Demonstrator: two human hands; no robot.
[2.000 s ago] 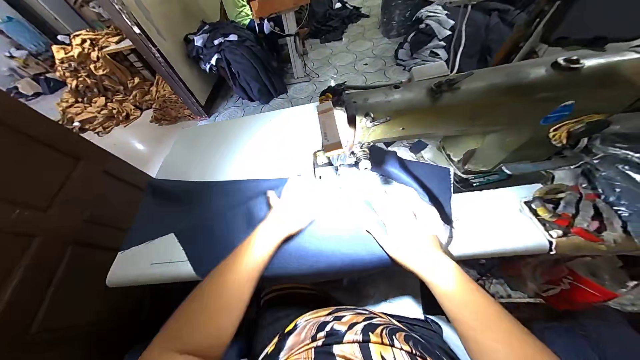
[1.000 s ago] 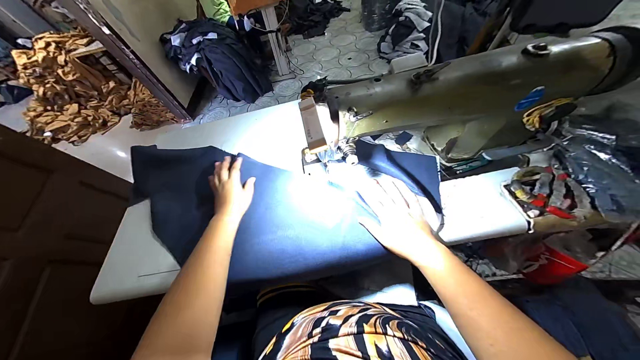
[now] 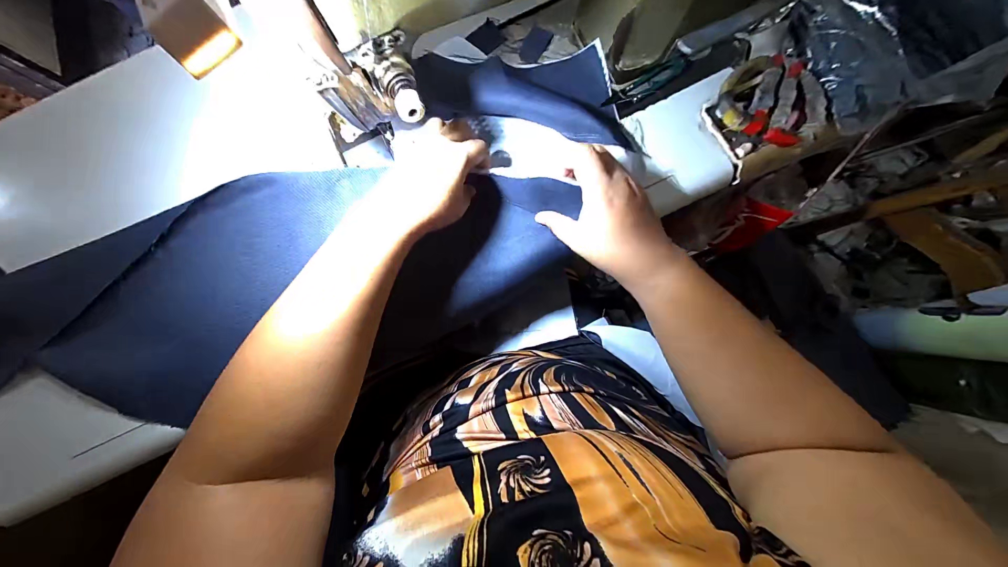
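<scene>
Dark navy fabric point(image 3: 228, 244) lies across the white sewing machine table, with a white piece point(image 3: 528, 146) along its upper part and a navy flap point(image 3: 535, 90) beyond. My left hand point(image 3: 441, 177) is at the fabric just below the sewing machine's needle area point(image 3: 394, 90), its fingers bent onto the cloth; glare hides part of it. To its right, my right hand point(image 3: 606, 205) has its fingertips at the right end of the white piece, thumb apart over the navy cloth. Whether either hand pinches the cloth is unclear.
Small dark scraps point(image 3: 535, 45) and scissors or a similar tool point(image 3: 650, 79) lie behind the fabric. A tray of bobbins or scraps point(image 3: 768, 102) sits at the table's right end, beside clear plastic point(image 3: 850, 59). A red bag point(image 3: 748, 224) hangs below.
My left hand has moved from the fabric's left part to beside the needle area. My right hand's thumb and fingers are now at the white piece's edge. The view has moved closer.
</scene>
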